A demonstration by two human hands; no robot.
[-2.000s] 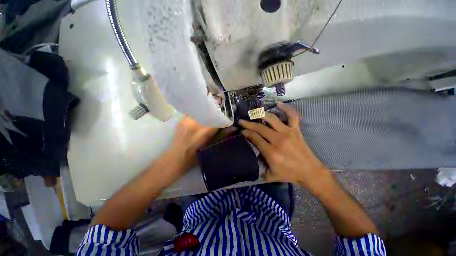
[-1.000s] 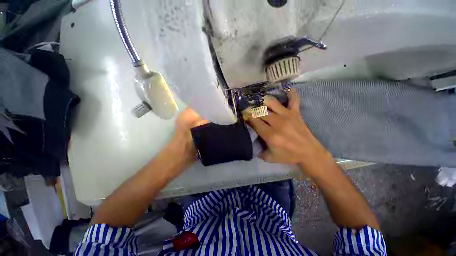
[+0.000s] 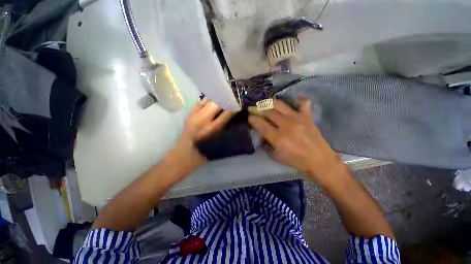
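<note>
The dark cuff (image 3: 227, 142) lies in front of the sewing machine head (image 3: 175, 56), beside the needle area. My left hand (image 3: 206, 126) grips the cuff's upper left part, fingers bent over it. My right hand (image 3: 289, 129) lies on the grey sleeve panel (image 3: 392, 118) where it meets the cuff, fingertips close to the small ribbed cream part (image 3: 264, 104). The sleeve panel stretches to the right over the table. The needle tip and presser foot are too dark and blurred to tell apart.
A sewing lamp (image 3: 164, 87) on a silver flexible neck stands left of the needle area. A ribbed cream dial (image 3: 282, 51) sits on the machine head. A grey and dark cloth pile (image 3: 38, 103) hangs at the left, above a white bin (image 3: 44, 206). The striped shirt is below.
The cuff has turned and shifted up slightly towards the machine. My left hand has moved from the cuff's left edge onto its upper part. My right hand stays by the needle area.
</note>
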